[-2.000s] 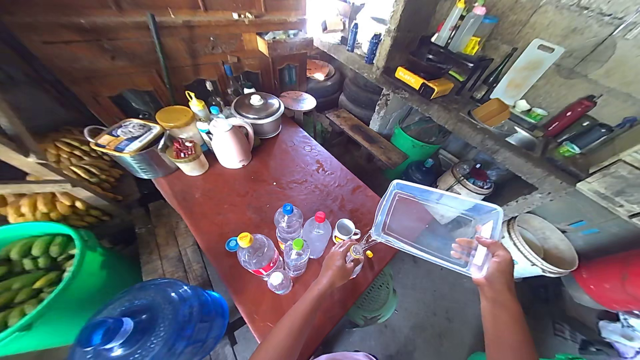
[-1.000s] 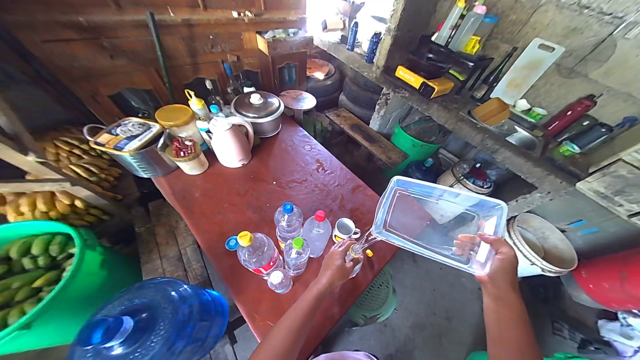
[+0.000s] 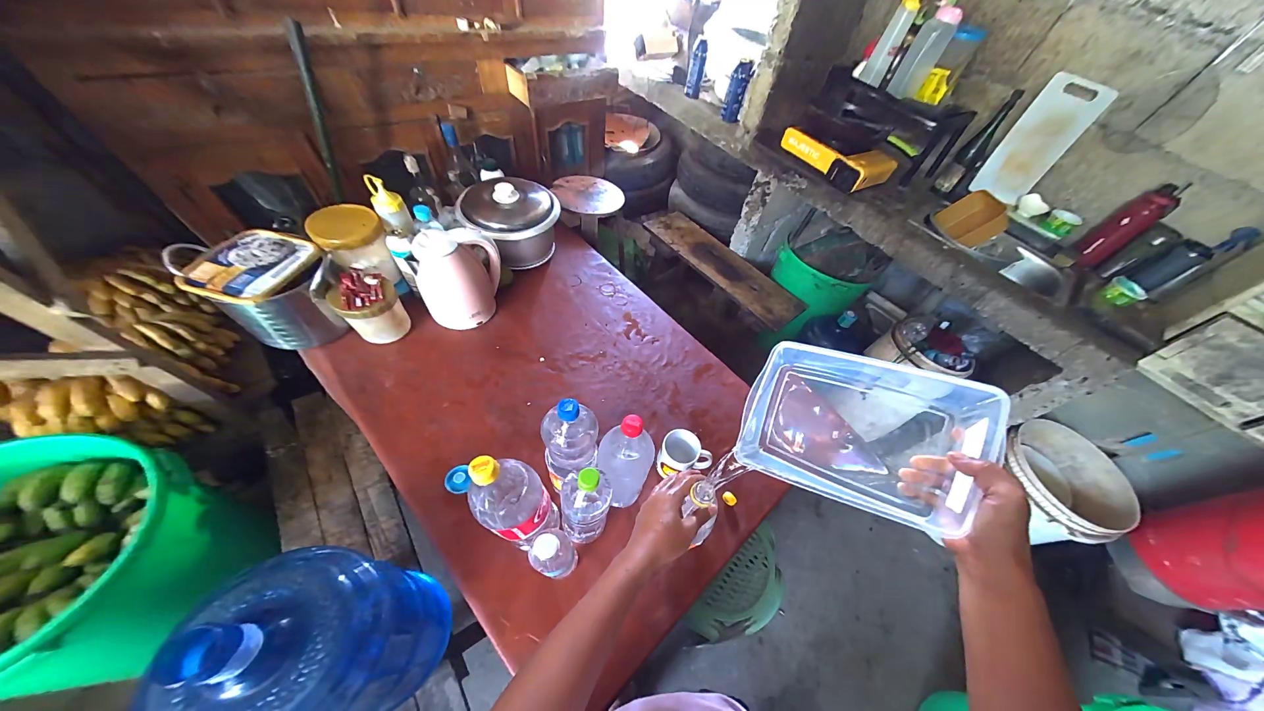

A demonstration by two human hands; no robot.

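My right hand (image 3: 973, 499) holds a clear rectangular plastic container (image 3: 869, 434) by its right side, tilted with a corner down to the left. Water (image 3: 729, 466) runs from that corner to the mouth of a small clear plastic bottle (image 3: 703, 509), which my left hand (image 3: 667, 523) grips upright at the table's right edge. Close behind stands a white mug (image 3: 681, 450). A yellow cap (image 3: 729, 499) lies beside the bottle. Left of my left hand stand several capped clear bottles, among them one with a red cap (image 3: 625, 464) and a large one with a yellow cap (image 3: 512, 502).
The red-brown table (image 3: 474, 395) carries a pink pitcher (image 3: 456, 281), a lidded pot (image 3: 509, 222) and jars at its far end. A large blue water jug (image 3: 306, 632) and a green tub (image 3: 99, 553) of green bananas stand at left. White buckets (image 3: 1071, 474) stand at right.
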